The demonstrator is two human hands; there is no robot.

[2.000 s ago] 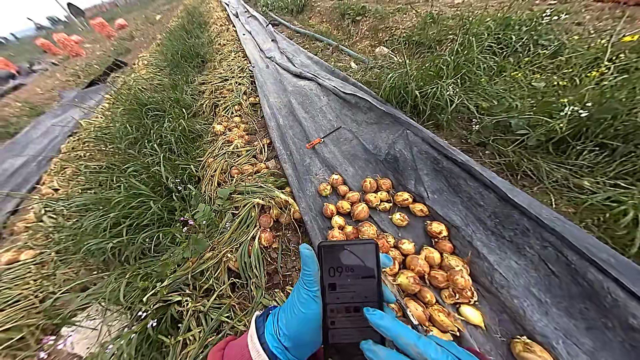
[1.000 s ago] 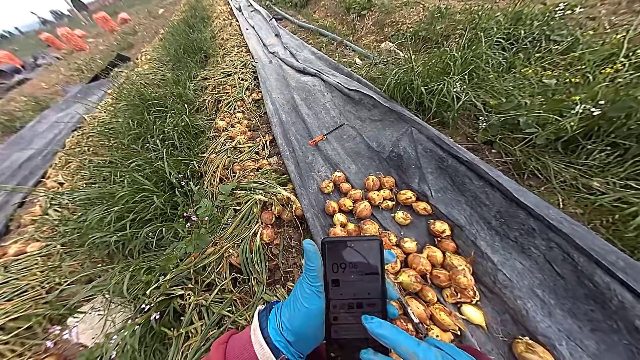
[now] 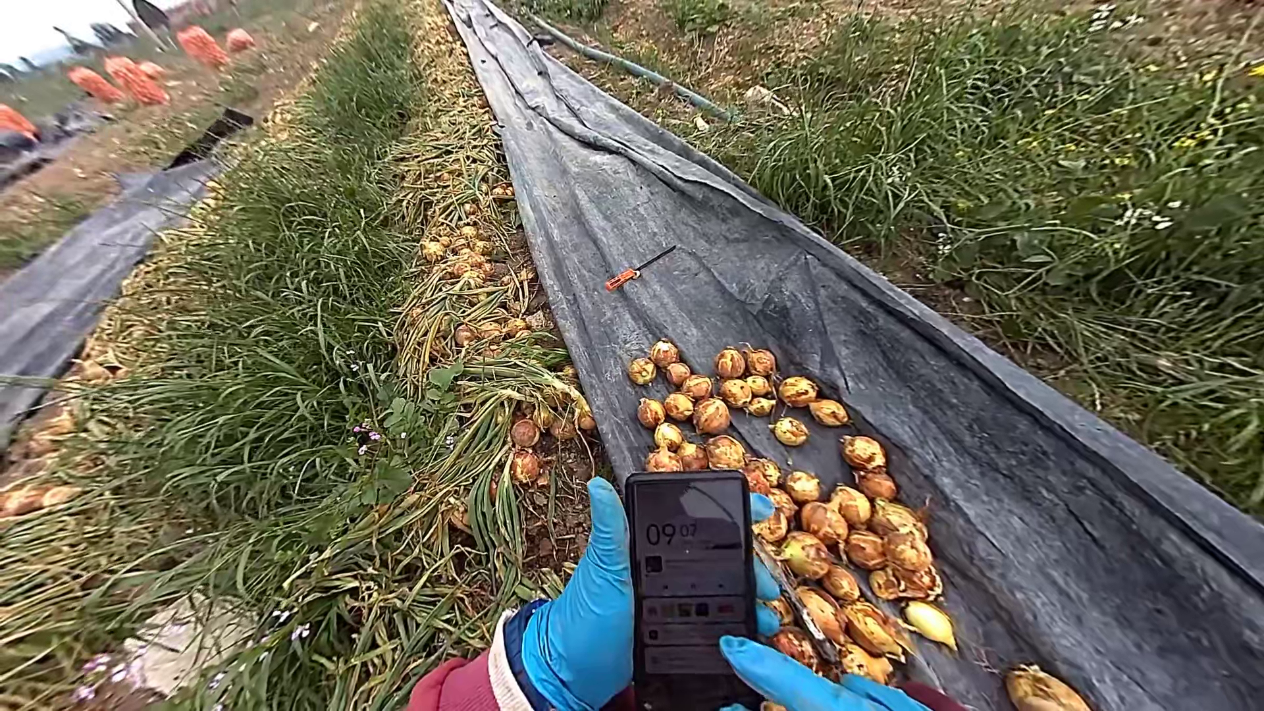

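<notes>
A black smartphone with a lit screen stands upright in my left hand, which wears a blue glove and wraps its fingers around the phone's right edge. My right hand, also blue-gloved, is at the phone's lower right with a finger close to the screen; whether it touches is unclear, and its lower part is cut off by the frame. Beyond and to the right of the phone, many yellow onions lie on a dark ground-cover fabric. Farther up the fabric lies a knife with an orange handle.
Left of the fabric runs a row of pulled onions with drying tops, beside tall grass. Another fabric strip and orange mesh sacks are at the far left. A hose and weeds border the right side.
</notes>
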